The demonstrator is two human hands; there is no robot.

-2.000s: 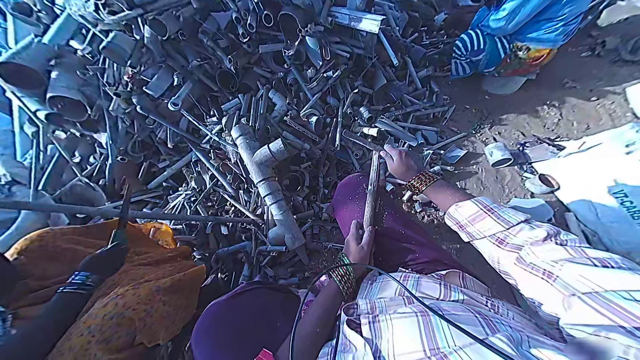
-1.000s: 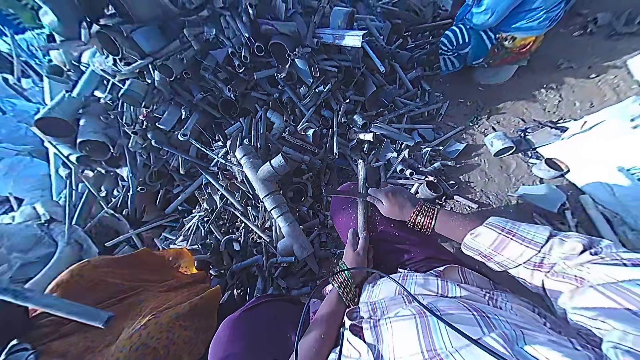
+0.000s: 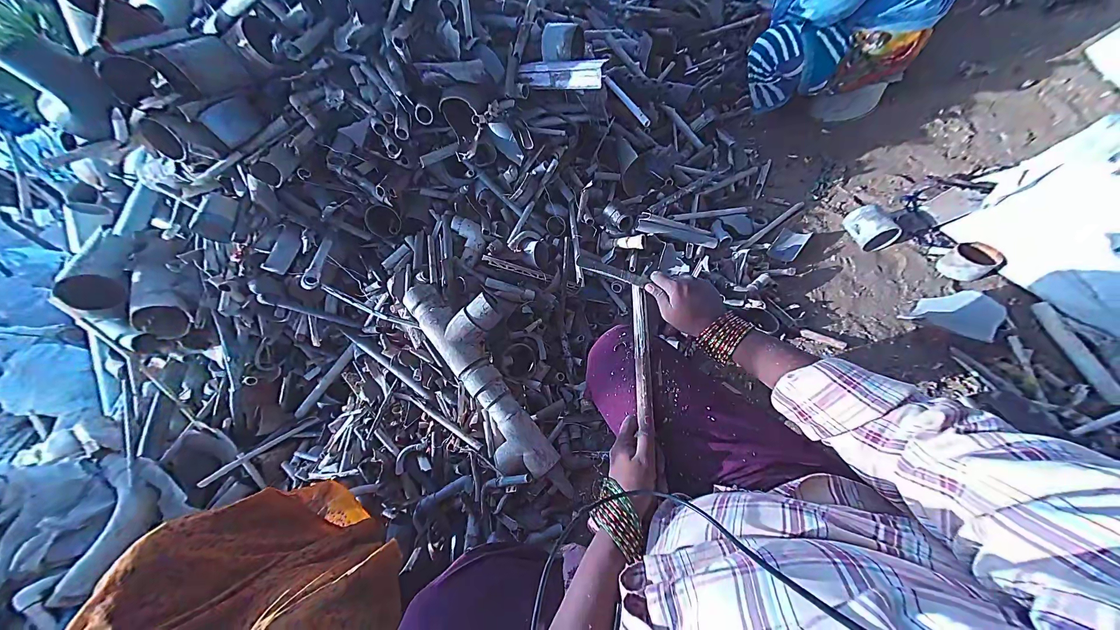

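My left hand (image 3: 633,459) is closed around the lower end of a narrow, dirty pipe or stick (image 3: 643,350), which points away from me over my purple-clad knee. My right hand (image 3: 687,304) grips one end of a thin flat blade-like tool (image 3: 612,273), whose far part crosses the pipe's upper end and reaches left. Whether it touches the pipe is hard to tell. Pale specks lie on the purple cloth (image 3: 709,411). Left of the knee, a thick branched plastic pipe fitting (image 3: 477,376) rests on the heap.
A large heap of plastic pipe scraps (image 3: 350,201) spreads ahead and left. Orange cloth (image 3: 254,560) of a person is at lower left, another person's striped sleeve (image 3: 779,66) at top. A short pipe piece (image 3: 871,227) lies on soil, near a white sack (image 3: 1067,210). A black cable (image 3: 726,534) crosses my lap.
My right hand with the tool has moved toward the pipe's far end since one second ago. The neighbouring person's hand, seen at left two seconds ago, is out of view.
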